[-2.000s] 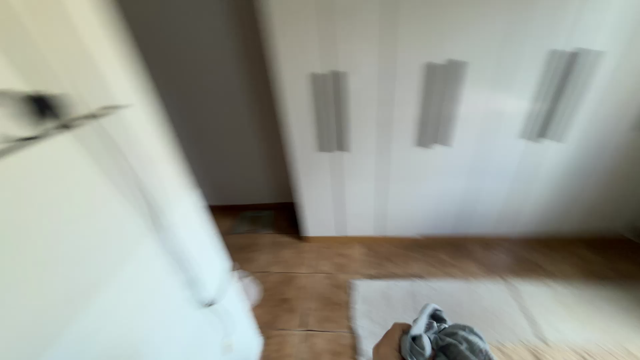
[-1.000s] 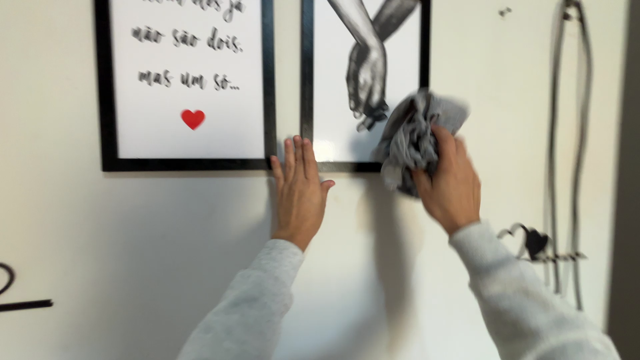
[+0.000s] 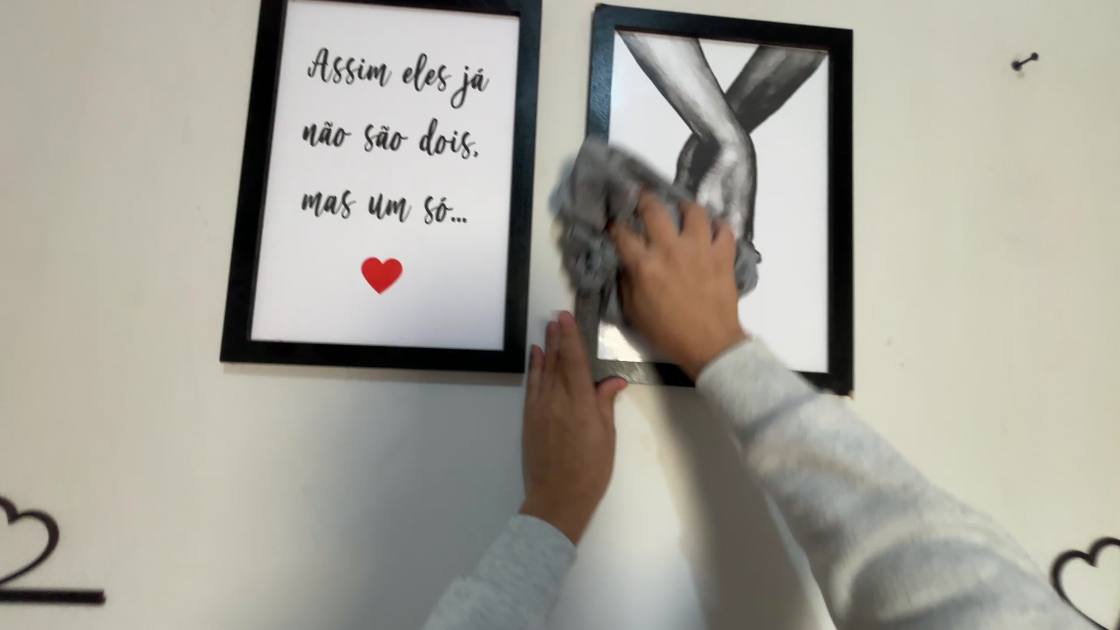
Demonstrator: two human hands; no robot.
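Observation:
My right hand (image 3: 687,284) presses a crumpled grey cloth (image 3: 595,210) against the left part of a black-framed picture (image 3: 840,219) of two joined arms. The cloth covers part of the frame's left side and of the print. My left hand (image 3: 569,429) lies against the wall at the lower left corner of that picture, fingers pointing up and thumb by the bottom edge; it holds nothing. To the left hangs a second black-framed print (image 3: 394,175) with script lettering and a red heart. A narrow gap of wall parts the two frames.
Both frames hang on a pale wall (image 3: 962,262). A small dark hook or nail (image 3: 1024,62) sticks out at the upper right. A black heart-shaped wall piece (image 3: 35,560) shows at the lower left, another (image 3: 1089,569) at the lower right.
My right hand has moved the cloth from the picture's lower right part to its left side. Two seconds ago the view showed a room with white cabinet doors.

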